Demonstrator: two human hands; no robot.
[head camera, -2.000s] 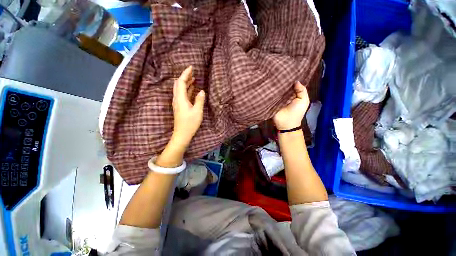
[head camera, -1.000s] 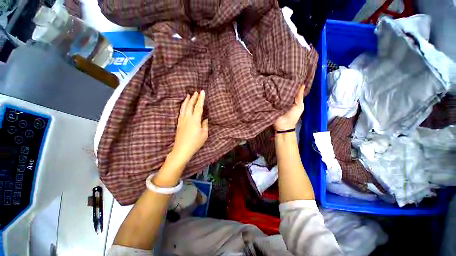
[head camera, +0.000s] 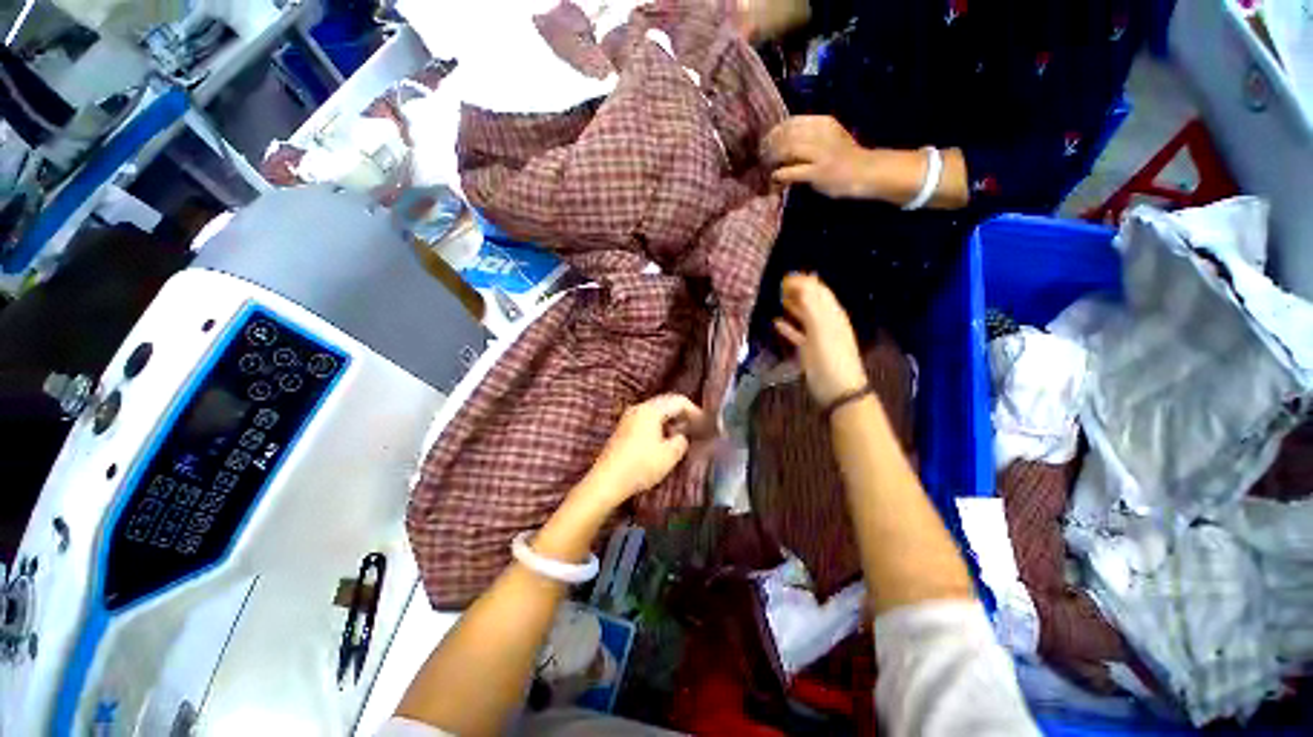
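The brown checked garment (head camera: 619, 173) lies heaped from the top centre down to the right side of the machine head, with a white edge along its left. My left hand (head camera: 652, 445) pinches the garment's right edge with curled fingers. My right hand (head camera: 818, 334) is raised to the right of the garment, a little apart from it, with fingers bent and slightly blurred. I cannot tell whether anything small is in it.
Another person's hand (head camera: 814, 156) holds the garment at the top. The sewing machine head (head camera: 331, 490), control panel (head camera: 216, 454) and black thread snips (head camera: 360, 619) are at left. A blue bin (head camera: 982, 346) of pale and checked pieces stands right. More brown cloth (head camera: 821, 475) hangs below my right hand.
The view has shifted, showing more of the machine and the other person's arm. My right hand has come off the garment. My left hand has gone from lying flat to pinching its edge.
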